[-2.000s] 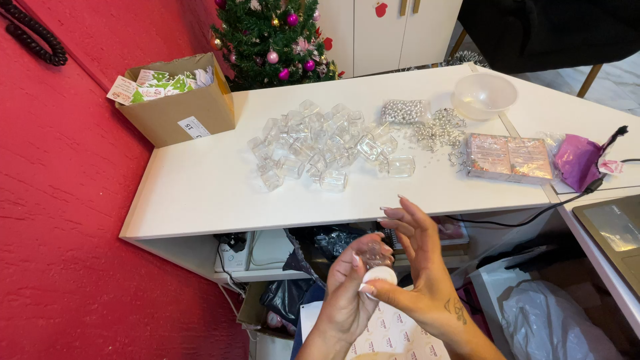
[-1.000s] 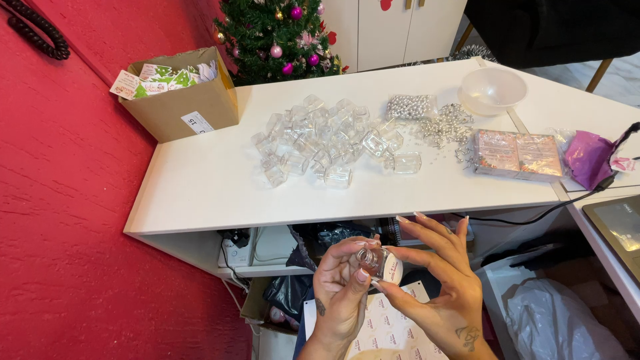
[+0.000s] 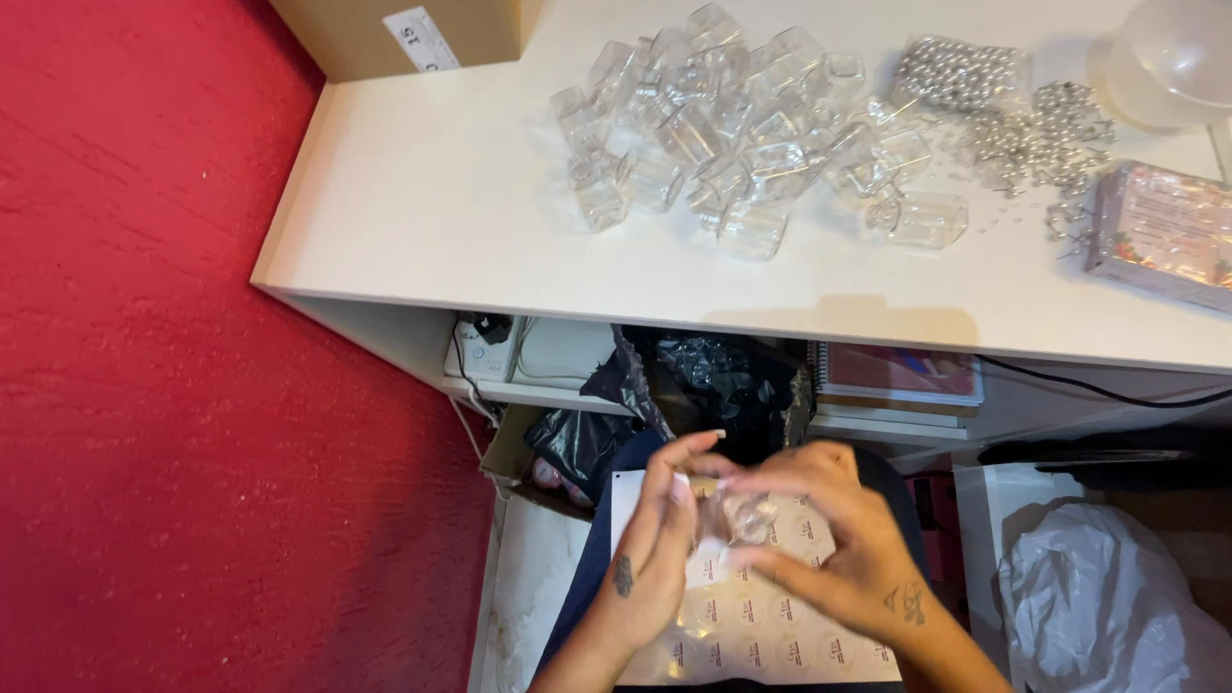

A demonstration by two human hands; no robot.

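Between my left hand (image 3: 659, 549) and my right hand (image 3: 828, 539) is a small clear plastic bottle (image 3: 749, 515), blurred by motion, held at the fingertips of both. A white round sticker (image 3: 710, 556) shows by its lower side. Under my hands, on my lap, lies a sheet of round printed stickers (image 3: 760, 630). Several clear bottles (image 3: 751, 231) are heaped on the white desk. To their right are a bag of silver beads (image 3: 962, 72) and loose silver beaded pieces (image 3: 1035, 144).
A cardboard box (image 3: 433, 29) stands at the desk's left end. At the right are a translucent bowl (image 3: 1169, 63) and a plastic-wrapped pack of cards (image 3: 1165, 231). Below the desktop (image 3: 539, 279) are shelves with black plastic (image 3: 722, 385), a spiral notebook (image 3: 895, 371) and a white bag (image 3: 1097, 587).
The view has tilted downward. Two seconds ago a white round sticker was at my fingers; the bottle has since been turned between both hands.
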